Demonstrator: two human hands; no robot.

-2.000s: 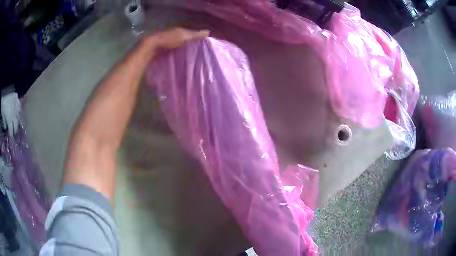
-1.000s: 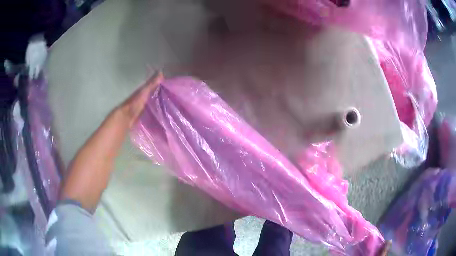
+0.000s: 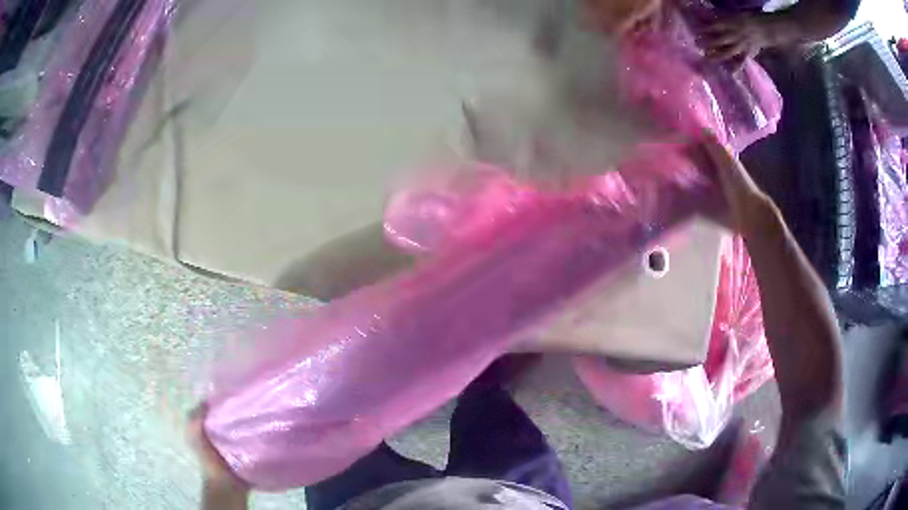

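A shiny pink bag (image 3: 388, 334) stretches diagonally in front of me, from lower left to upper right, with a darker long shape showing through the film. My left hand (image 3: 214, 460) holds its lower-left end, blurred and partly behind the film. My right hand (image 3: 725, 184) grips the bunched upper-right end, fingers partly hidden. The bag lies across the near edge of the beige-grey table (image 3: 299, 129). More crumpled pink film (image 3: 438, 211) lies behind it.
A pale hollow roll (image 3: 656, 261) stands on the table's right part. Pink-wrapped dark strips (image 3: 95, 100) lie at the left. Another person's hand (image 3: 737, 38) is on pink film at the upper right. A clear sack of pink film (image 3: 697, 398) hangs by the table. A wire cage (image 3: 844, 179) stands right.
The view has turned. The bag has swung so its left-hand end is low and near me and its other end high at the right. My right hand is now clearly visible, gripping it.
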